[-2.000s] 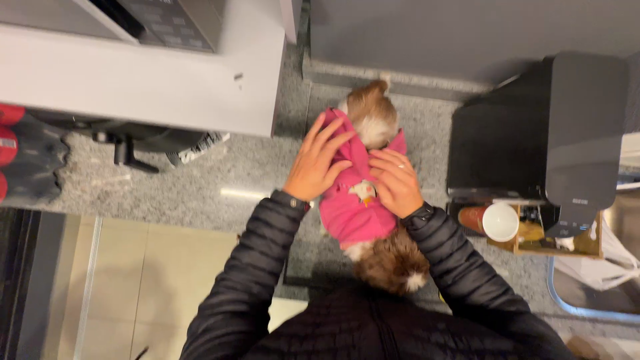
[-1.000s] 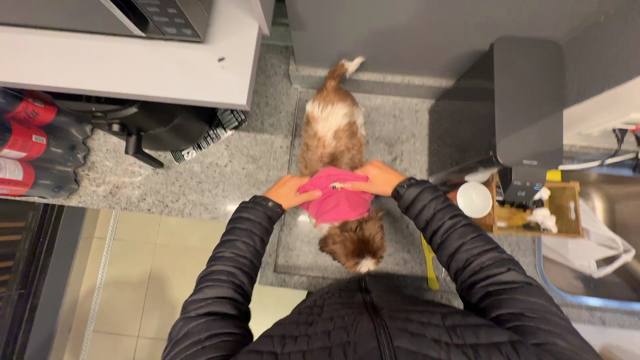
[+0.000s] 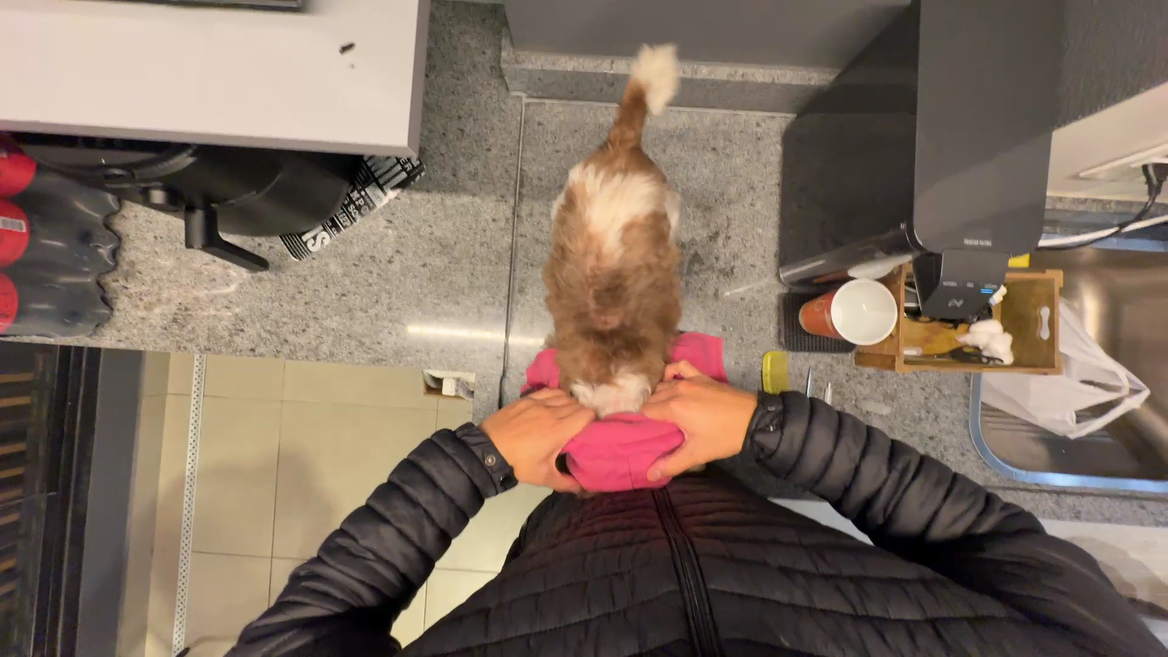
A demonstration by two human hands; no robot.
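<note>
A small brown and white dog point(image 3: 616, 283) stands on the grey granite counter, its tail pointing away from me and its front end close to my jacket. Bunched pink cloth, a dog garment point(image 3: 625, 453), covers the area of its head, so the face is hidden. My left hand point(image 3: 540, 436) grips the left edge of the garment beside the dog's neck. On the other side, my right hand point(image 3: 701, 420) holds the garment's right edge between thumb and fingers. Parts of the pink cloth also spread out beyond both sides of the dog's shoulders.
A black coffee machine point(image 3: 981, 128), a paper cup point(image 3: 862, 312) and a wooden tray point(image 3: 967, 365) stand at the right, beside a sink point(image 3: 1095, 456) with a plastic bag. At the left are a black appliance point(image 3: 255, 187) and shrink-wrapped bottles point(image 3: 64, 255). The counter edge drops to a tiled floor.
The garment was around the dog's body two seconds ago and around its neck and shoulders one second ago; it is now bunched over the head. Both hands have moved toward my body with it.
</note>
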